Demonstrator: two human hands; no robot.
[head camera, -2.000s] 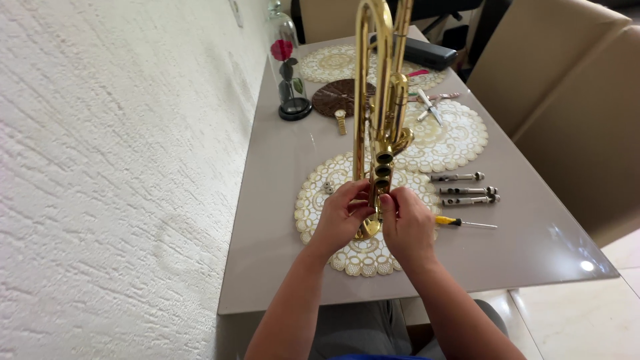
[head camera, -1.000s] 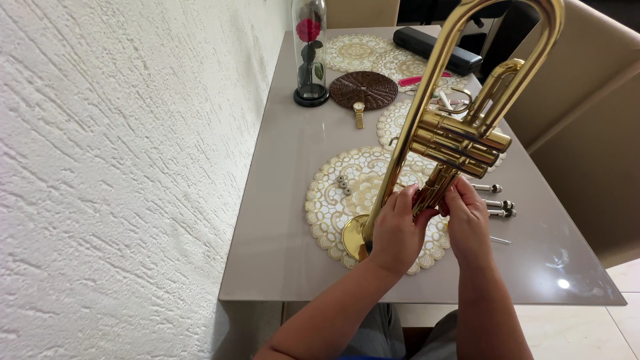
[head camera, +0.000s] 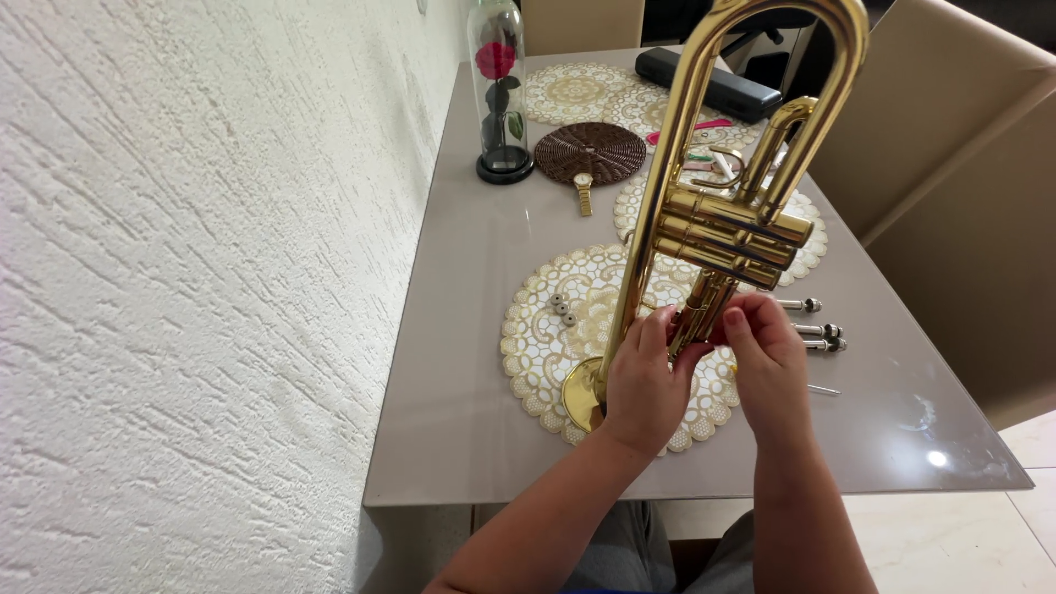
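A brass trumpet (head camera: 726, 235) stands tilted on a lace-patterned placemat (head camera: 536, 346), its bell (head camera: 582, 396) down at the mat. My left hand (head camera: 652, 379) is closed around the lower tubing near the bell. At the lower slide tubes, my right hand (head camera: 769, 363) has its fingertips pinched together; whether they grip a tube or a small part is hidden. Several valve pistons (head camera: 817, 338) lie to the right of my right hand. Small round metal caps (head camera: 563, 309) rest in a row on the placemat. A screwdriver shaft (head camera: 823, 389) shows beyond my right wrist.
Farther back are a glass dome with a red rose (head camera: 497, 99), a brown woven mat (head camera: 591, 153), a gold wristwatch (head camera: 584, 194), a pink tool (head camera: 701, 128) and a black case (head camera: 709, 85). A textured white wall borders the left; a beige chair (head camera: 949, 165) stands right.
The trumpet was upright two seconds ago and has turned and tilted to the right at the top, showing its valve casings from the side. Both hands have stayed on its lower part.
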